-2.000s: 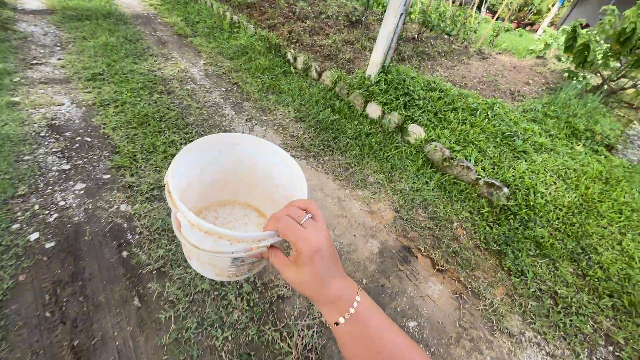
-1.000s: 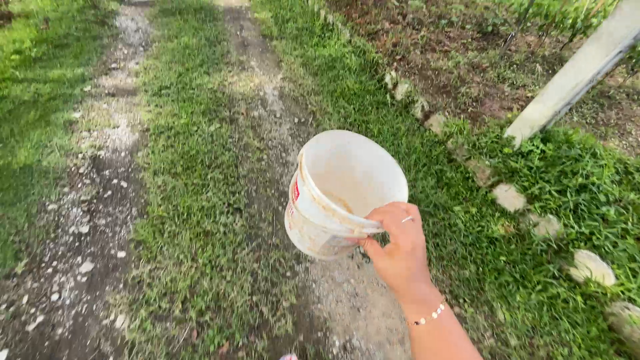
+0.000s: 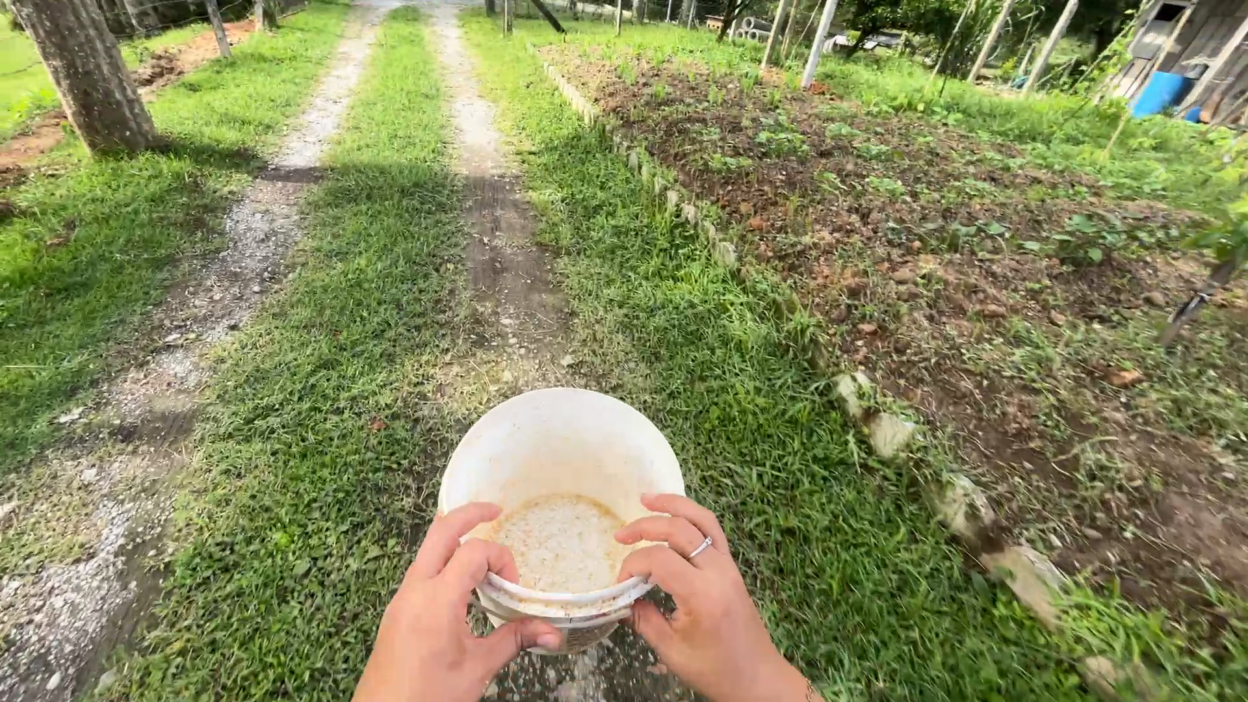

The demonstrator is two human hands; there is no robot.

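Note:
A white plastic bucket (image 3: 565, 439) is at the lower middle of the head view, its mouth facing up and toward me. Pale residue with a brownish ring covers its bottom. My left hand (image 3: 448, 600) grips the near left rim, fingers over the inside and thumb on the outer wall. On the near right rim, my right hand (image 3: 687, 590) holds on the same way, with a ring on one finger. The bucket's underside is hidden.
A two-track gravel path (image 3: 512, 263) with a grass strip runs ahead. Stones (image 3: 889, 434) edge a planted soil bed (image 3: 975, 322) on the right. A tree trunk (image 3: 88, 78) stands at upper left, wooden posts (image 3: 819, 44) at the back, and a blue barrel (image 3: 1160, 93) at far upper right.
My left hand has come into view and taken hold of the bucket's rim; before, only my right hand was seen holding it. The view has tilted up along the path.

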